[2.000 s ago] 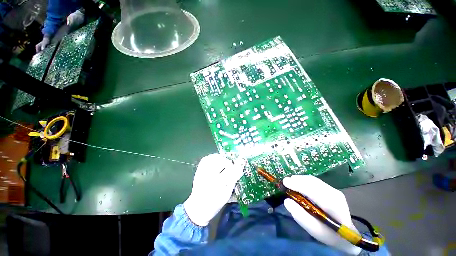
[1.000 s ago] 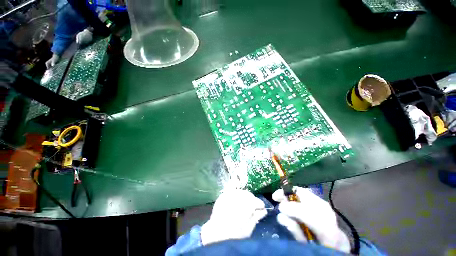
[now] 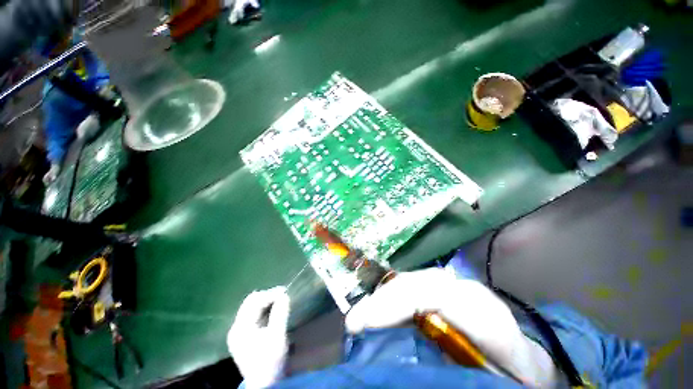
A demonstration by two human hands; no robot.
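A green circuit board (image 3: 357, 163) with silvery pads lies on the bench in front of me. My right hand (image 3: 463, 319), in a white glove, holds the soldering iron (image 3: 452, 338); its brown-orange front end is over the board's lower left part. Motion blur hides whether the tip touches. My left hand (image 3: 261, 330), in a white glove, is left of the board's near corner, off the board. It pinches thin solder wire (image 3: 298, 275), whose short end points up toward the board's left edge.
A yellow-black pot (image 3: 492, 102) and divided black tray (image 3: 558, 83) stand right of the board. A clear funnel (image 3: 175, 114) hangs at upper left. A holder with a yellow ring (image 3: 93, 277) stands left. Another person's blue sleeve (image 3: 64, 114) shows beyond. A dark cord (image 3: 524, 304) runs at right.
The view has turned, so the board appears farther left. The iron has moved from the board's near part to its lower left. My left hand has moved left, away from my right hand.
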